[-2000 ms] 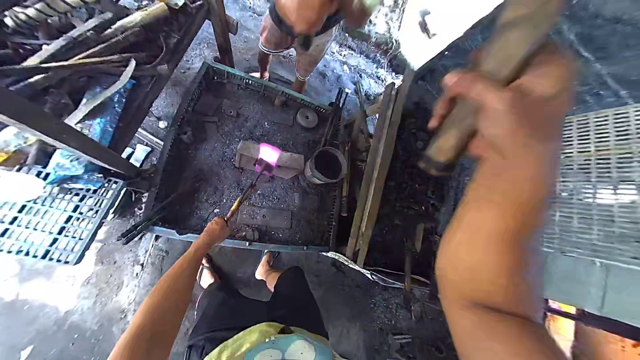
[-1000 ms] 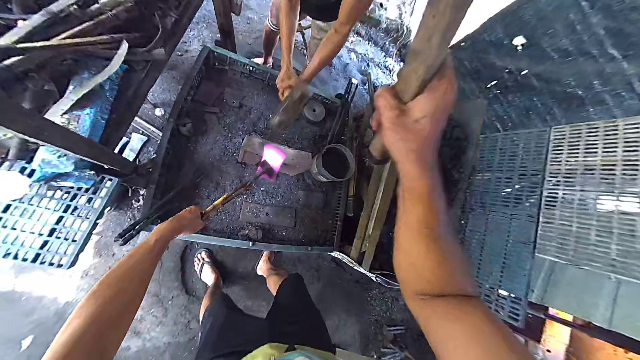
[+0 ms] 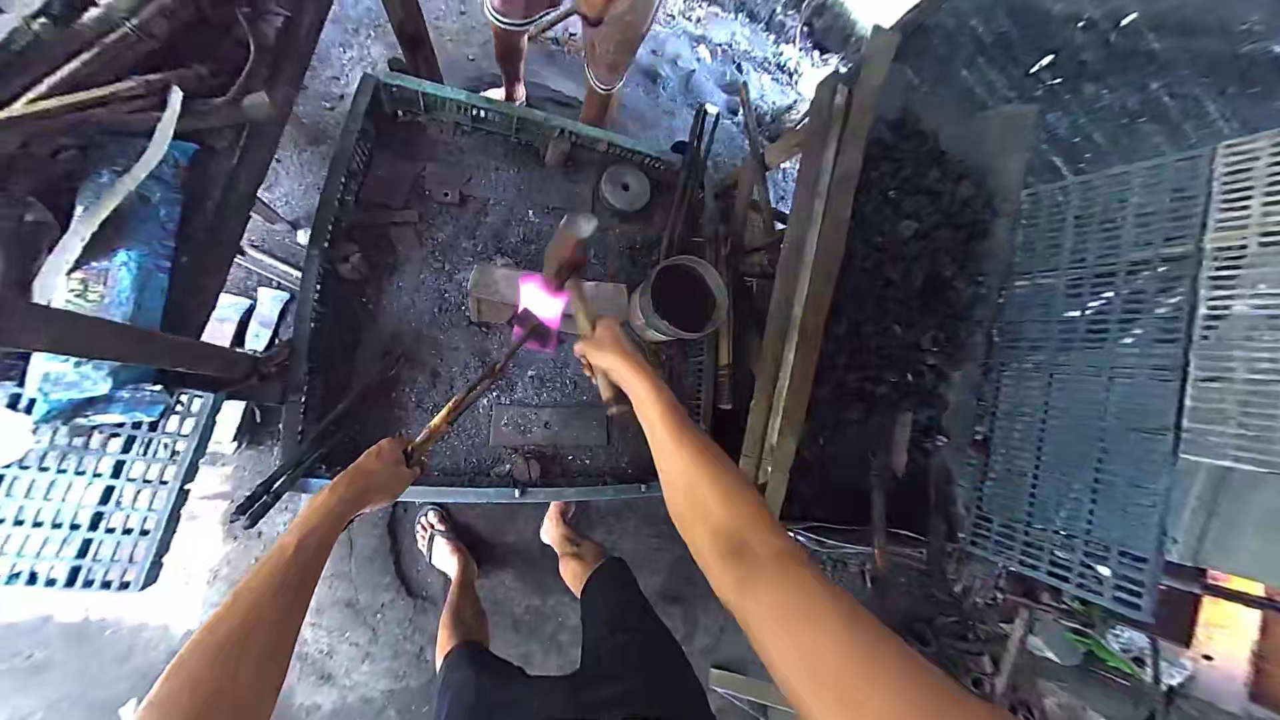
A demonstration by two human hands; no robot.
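My left hand (image 3: 380, 474) grips the wooden handle of a long tool (image 3: 455, 407), whose dark end meets a glowing pink-white piece of hot metal (image 3: 541, 298). That metal lies on a block-shaped anvil (image 3: 493, 291) in the middle of a shallow bin of dark grit. My right hand (image 3: 606, 352) is closed around the wooden handle of a hammer (image 3: 568, 250); the hammer head is right above or against the glowing metal, and which of these cannot be told. Just right of the anvil stands a round bucket (image 3: 683, 297) with dark contents.
The bin's rim (image 3: 480, 494) runs close before my feet. A flat metal plate (image 3: 548, 425) and a round disc with a hole (image 3: 625, 188) lie inside it. Wooden planks (image 3: 800, 290) and charcoal (image 3: 890, 260) are at the right. Another person's legs (image 3: 605, 60) stand beyond the bin.
My right hand has come down from its raised position, bringing the hammer to the glowing metal. The other person's hammer, over the bin one second ago, is no longer there.
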